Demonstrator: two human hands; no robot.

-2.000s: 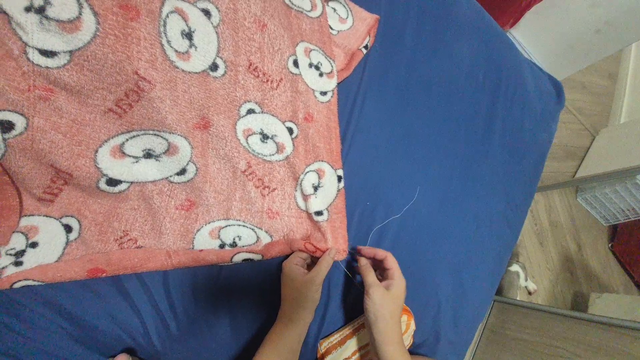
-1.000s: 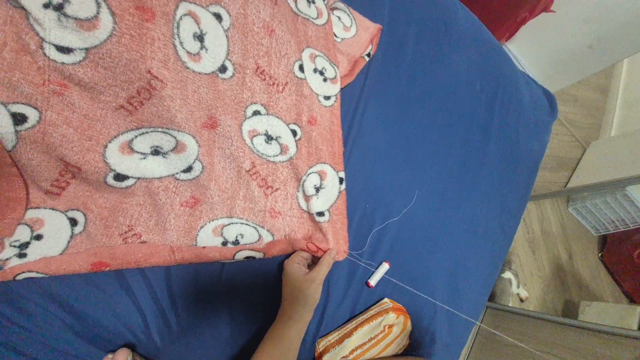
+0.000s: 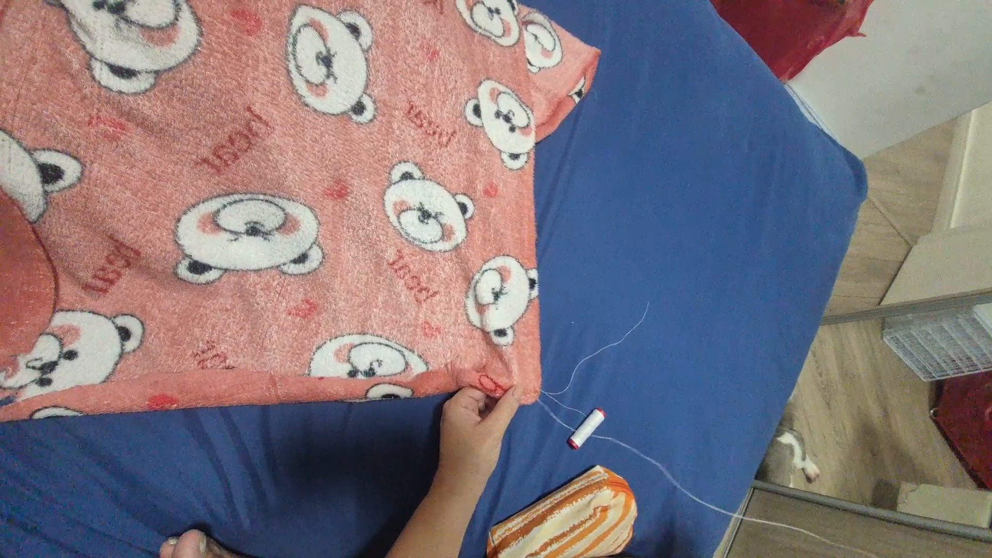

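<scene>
My left hand (image 3: 471,434) pinches the lower right corner of a pink fleece blanket (image 3: 349,294) printed with white bear faces and red hearts. From that corner a white thread (image 3: 682,482) runs past a spool of white thread with red ends (image 3: 587,428) and on toward the lower right edge. A thinner thread tail (image 3: 593,355) curls up across the blue sheet. My right hand is out of view. No needle can be made out.
Beneath everything lies a blue bed sheet (image 3: 697,217). An orange and white striped pouch (image 3: 570,519) rests near my left forearm. Toes (image 3: 190,545) show at the bottom left. Beyond the bed are a wooden floor, a white plastic basket (image 3: 942,337) and red fabric (image 3: 798,31).
My right hand, beside the blanket corner two seconds ago, has left the view. The thread, drawn straight toward the lower right one second ago, now curves. My left hand keeps hold of the corner.
</scene>
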